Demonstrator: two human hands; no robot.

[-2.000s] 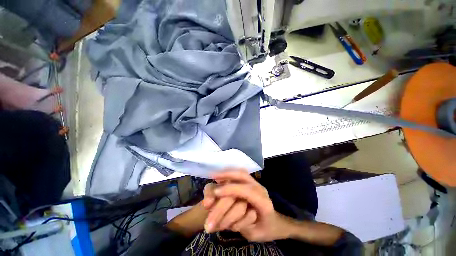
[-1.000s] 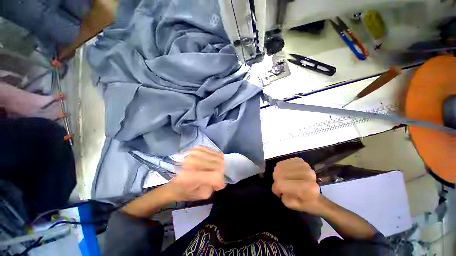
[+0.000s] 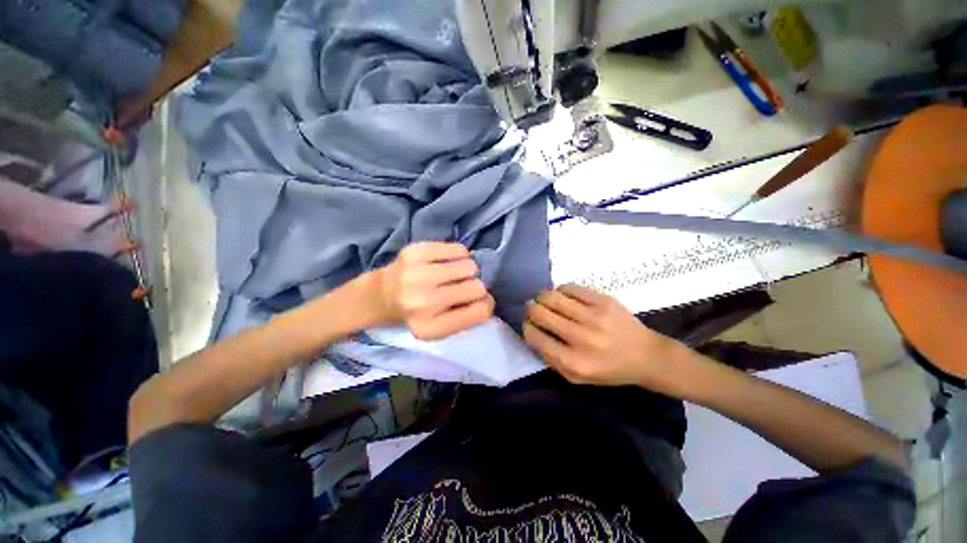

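The grey-blue garment fabric lies heaped left of and under the needle, its paler side showing near the table's front edge. My left hand is closed on the fabric near its front part. My right hand pinches the fabric's right edge, a little right of my left hand. The grey binding tape runs taut from the orange tape reel to the needle area. The presser foot is partly lost in glare on the needle plate. My fingers hide the gripped cloth.
The sewing machine head stands at top centre. Black thread snips, blue-orange snips, a yellow item and a wooden-handled awl lie on the right. Grey and pink cloth hangs at left beside a dark shape.
My hands were clasped near my body, then parted as loose fists. Both have moved forward onto the fabric and taken hold of it. The pale fold at the front has shifted.
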